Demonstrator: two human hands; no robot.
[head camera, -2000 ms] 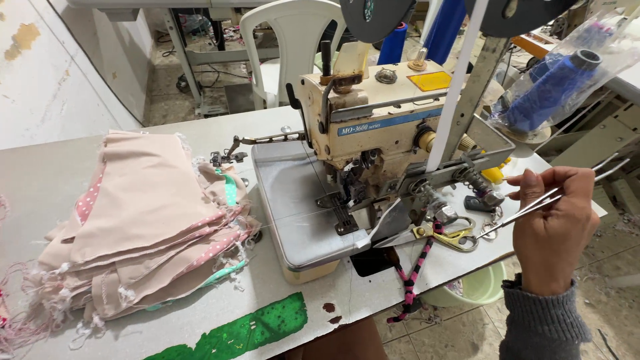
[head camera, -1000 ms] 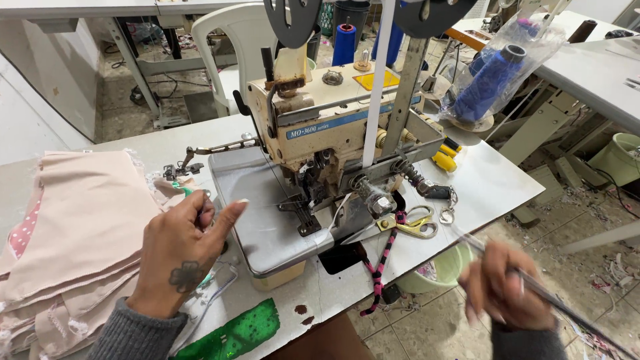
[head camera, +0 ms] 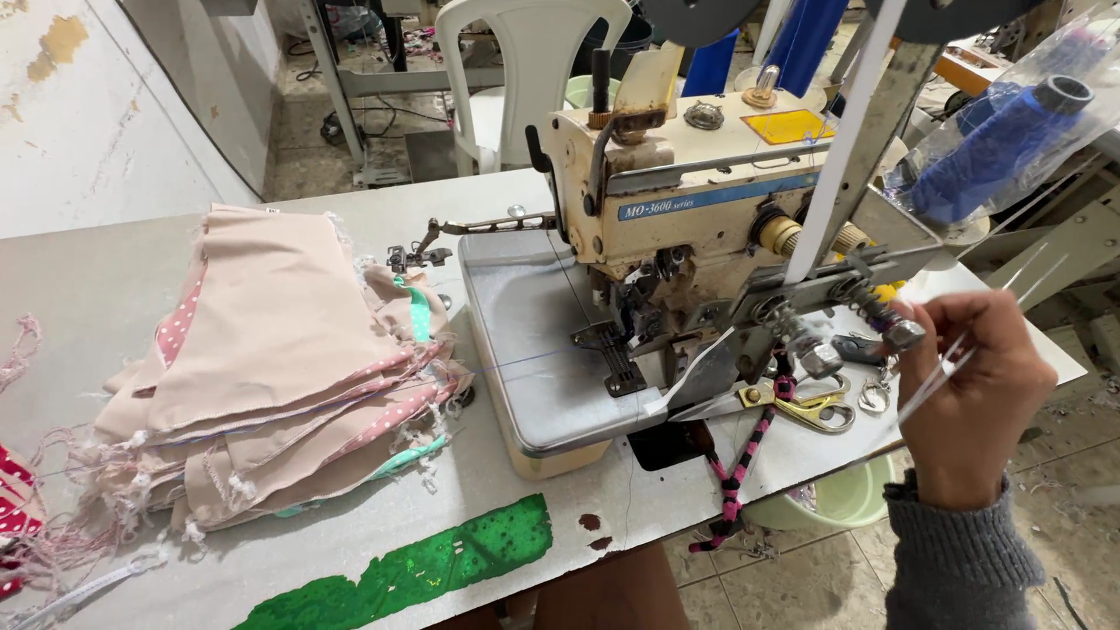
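My right hand (head camera: 980, 385) holds long metal tweezers (head camera: 936, 385), its fingers beside the spring tension knob (head camera: 901, 335) at the front right of an overlock sewing machine (head camera: 700, 192). White elastic tape (head camera: 844, 149) runs down into the metal guide there; a short white end (head camera: 696, 372) comes out near the presser foot (head camera: 615, 359). Gold-handled scissors (head camera: 805, 407) lie under the guide, with a black and pink braided cord (head camera: 744, 464) over them. Left of the machine is a stack of beige fabric pieces (head camera: 271, 324) with dotted pink lining. My left hand is out of view.
A swing-out presser arm (head camera: 490, 226) reaches left from the machine. Green film (head camera: 420, 569) covers part of the table's front. A light green bin (head camera: 831, 494) stands below the right edge. Bagged blue thread cones (head camera: 997, 149) are at the right, a white plastic chair (head camera: 525, 70) behind.
My left hand, over the machine's left side one second ago, has left the view. My right hand has moved up to the tension knobs, still with the tweezers.
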